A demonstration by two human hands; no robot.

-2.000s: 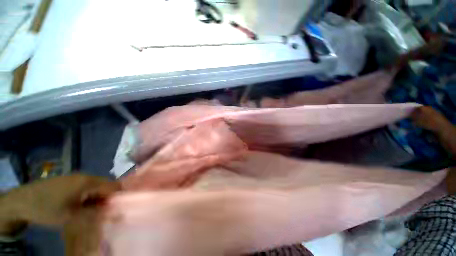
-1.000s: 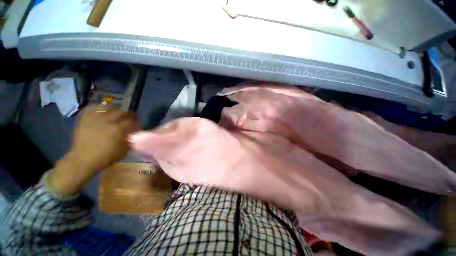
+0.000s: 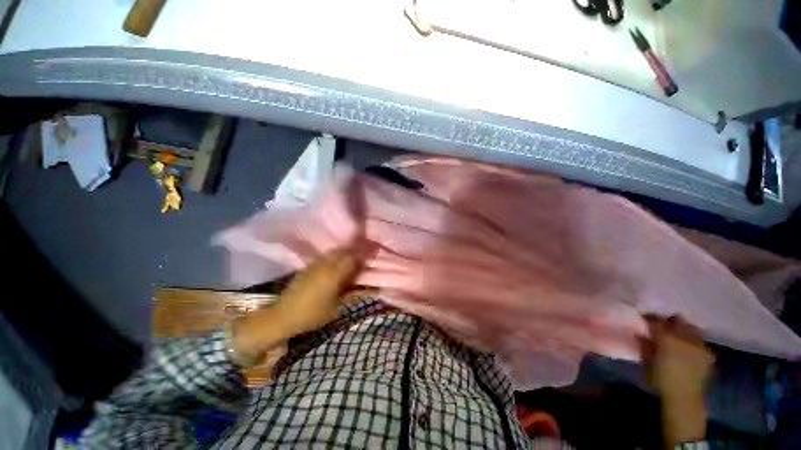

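Note:
A large pink fabric (image 3: pixel 527 237) lies in soft folds over the lap, below the table's front edge. My left hand (image 3: pixel 321 286), blurred, is closed on its left part, and a loose corner spreads out beyond the hand. My right hand (image 3: pixel 681 360), also blurred, grips the fabric's lower right edge. The fingertips of both hands are hard to make out. The fabric is bunched between the two hands.
The white table has a grey measuring scale (image 3: pixel 351 107) along its front edge. Black-handled scissors (image 3: pixel 602 9), pink-red thread snips (image 3: pixel 655 63) and a wooden ruler (image 3: pixel 143 16) lie on it. A wooden seat (image 3: pixel 206 315) is at lower left.
My left hand has moved right and down, towards the lap, with the fabric. The fabric is more bunched between the hands. My right hand has come further into view.

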